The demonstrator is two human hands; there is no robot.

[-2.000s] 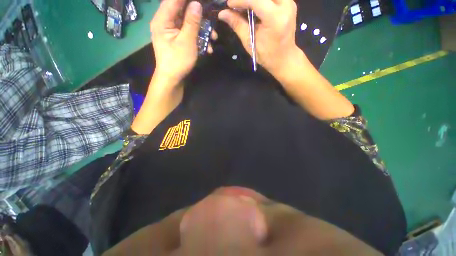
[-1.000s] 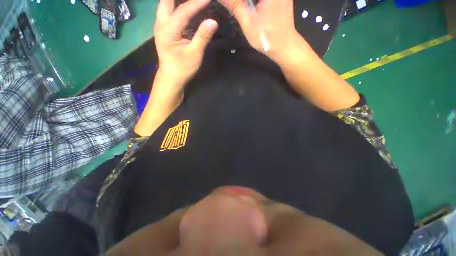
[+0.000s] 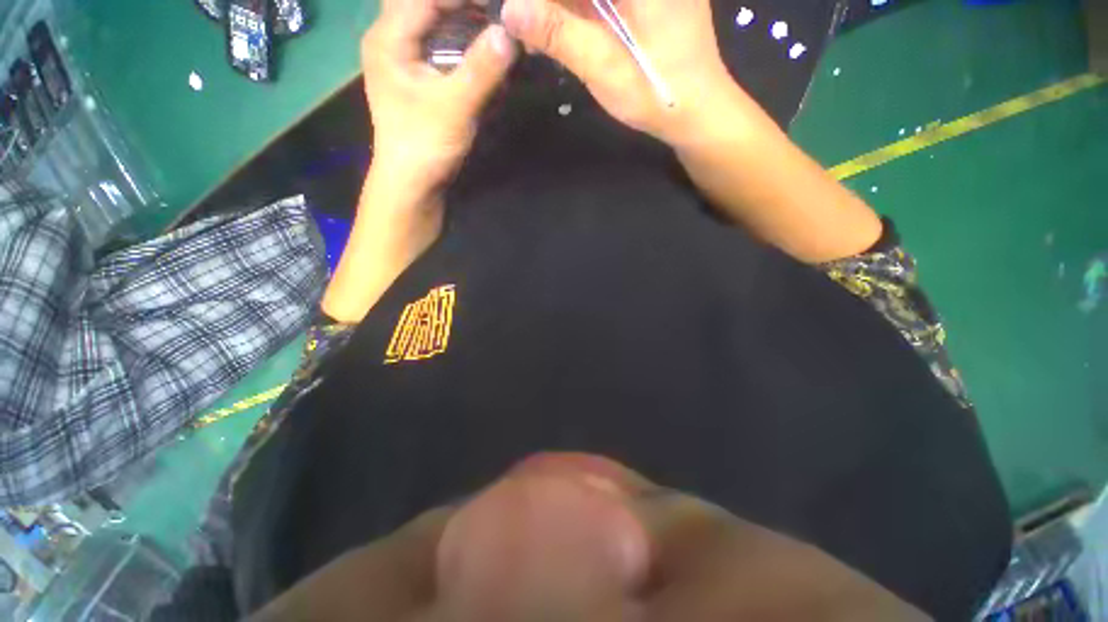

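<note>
A dark phone unit (image 3: 452,46) is at the top of the head view, partly hidden by fingers and cut off by the edge. My left hand (image 3: 425,91) holds it, the thumb on its near side. My right hand (image 3: 632,61) holds thin silver tweezers (image 3: 634,51) lying back across the palm. Its thumb and fingertips touch or nearly touch the unit beside my left thumb. The tips of both hands are partly cut off by the upper edge.
Opened phones (image 3: 249,43) lie on the green mat (image 3: 146,30) at upper left. Clear plastic trays (image 3: 103,152) with dark phones are at far left, above a neighbour's plaid sleeve (image 3: 207,292). White pieces (image 3: 779,29) lie on the dark surface at upper right. A blue bin shows at the top right.
The phone unit was out of clear sight a second ago and now shows in my left hand. My hands have come closer together. The neighbour's sleeve has shifted slightly.
</note>
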